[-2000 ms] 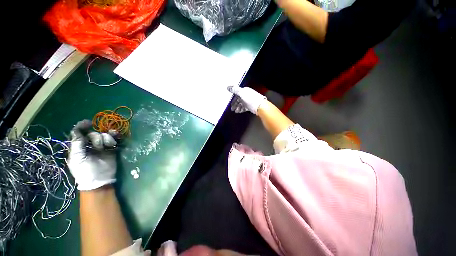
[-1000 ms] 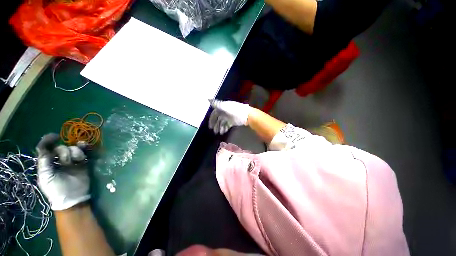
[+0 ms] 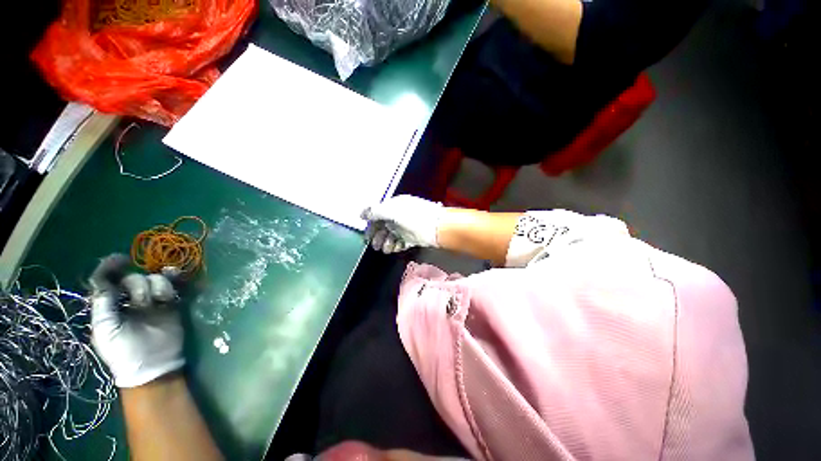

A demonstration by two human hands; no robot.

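My left hand (image 3: 139, 320), in a white knit glove with grey fingertips, is over the green bench at lower left. Its fingers are curled beside a small pile of tan-orange rubber bands (image 3: 168, 248); no held thing can be made out. My right hand (image 3: 402, 223), gloved too, is at the bench edge by the near corner of a white sheet (image 3: 288, 135). Its fingers are curled down and partly hidden; I cannot tell whether it grips anything. A tangled heap of thin silver-white and dark cables (image 3: 40, 365) lies left of my left hand, cut off by the picture's edge.
A red plastic bag (image 3: 148, 72) with rubber bands stands at upper left, a clear bag (image 3: 365, 31) at the top. A single loose strand (image 3: 148, 176) and whitish flecks (image 3: 261, 261) lie on the green bench (image 3: 270, 351). A neighbouring person's arm and a red stool (image 3: 603, 131) are upper right.
My right hand has moved down along the bench edge towards the sheet's near corner. The view shifted sideways. My left hand stays curled beside the rubber bands.
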